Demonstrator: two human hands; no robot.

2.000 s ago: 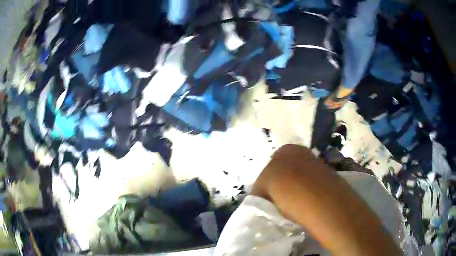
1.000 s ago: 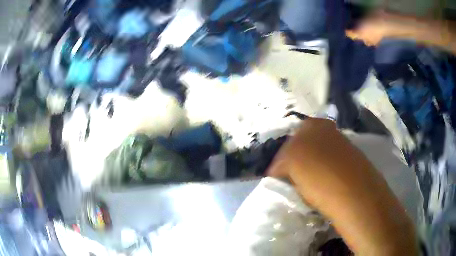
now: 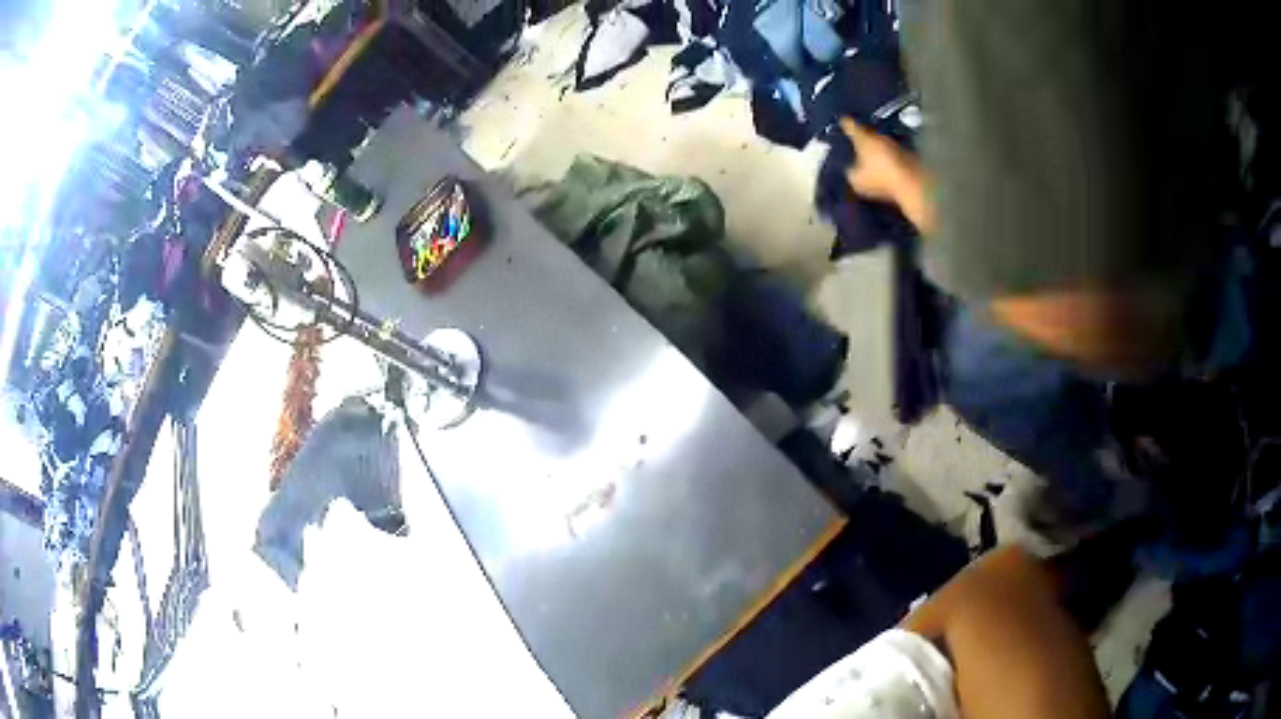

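Note:
A blurred bare hand (image 3: pixel 888 176) shows at the upper right, its fingers at dark navy cloth (image 3: pixel 920 330) that hangs below it. A grey-olive sleeve (image 3: pixel 1054 141) and a blurred patch of skin are close beside it; I cannot tell whose they are. A bent bare arm (image 3: pixel 1019 632) beside white clothing (image 3: pixel 878 685) shows at the bottom right, its hand not visible. I cannot identify my left or right hand with certainty. No scissors can be made out.
A grey-topped table (image 3: pixel 660 562) with a wooden edge crosses the middle. It bears a tray of coloured items (image 3: pixel 438 232) and a metal stand (image 3: pixel 447 379). A green-grey bundle (image 3: pixel 639 211) lies beyond it. Blue and black remnants (image 3: pixel 801 35) lie at the top; a bright sheet is at lower left.
The view has swung left and tilted, bringing in the table, tray and stand. The blurred hand and sleeve at the right show larger. The bare arm now sits lower right.

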